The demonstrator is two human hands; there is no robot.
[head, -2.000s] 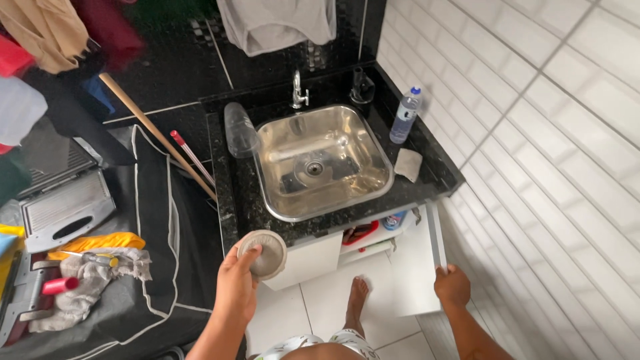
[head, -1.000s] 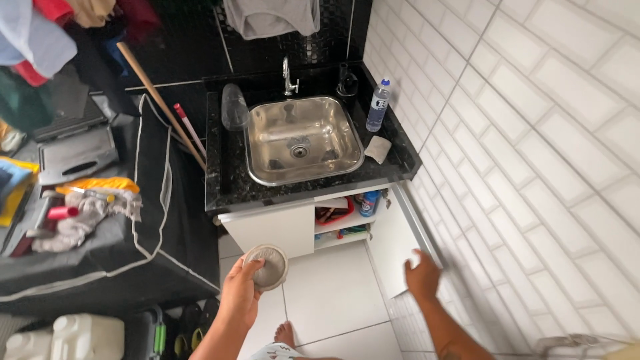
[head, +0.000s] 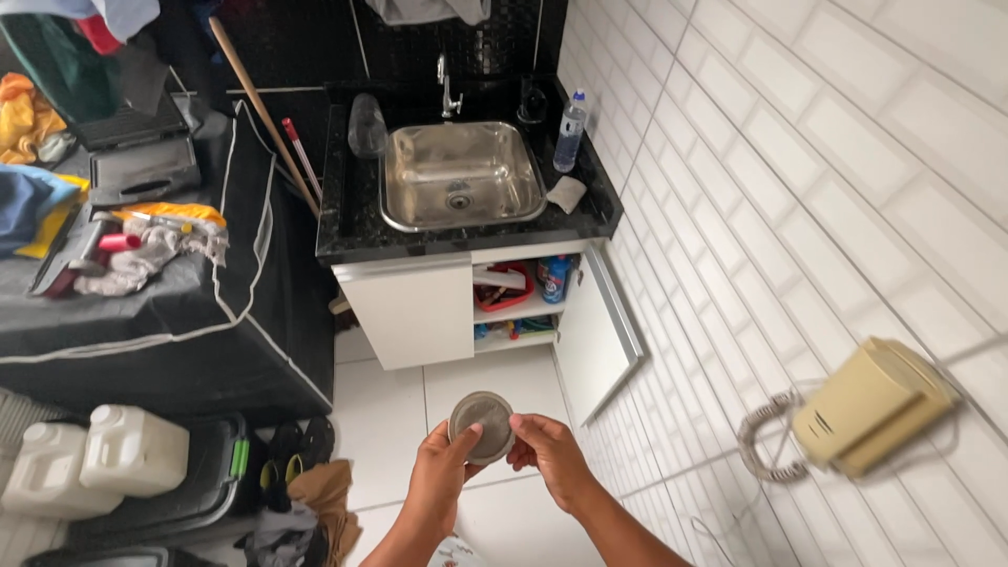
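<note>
A round, shallow greyish disc or lid with a raised rim is held in front of me, over the tiled floor. My left hand grips its left side, the thumb lying on its face. At its right edge my right hand pinches the rim between thumb and fingers. Beyond them stands a sink cabinet with its right door swung out, showing a red basket and a blue bottle on the upper shelf. Above is the steel sink basin in a black stone counter.
On the counter are a clear bottle with a blue cap, a pale cloth or sponge and a transparent container. A beige intercom handset hangs on the right wall. At left stand a black-covered table and white jugs.
My right hand was on the cabinet door two seconds ago and off it one second ago; now it holds the disc's rim too. The view has shifted, bringing the intercom into sight.
</note>
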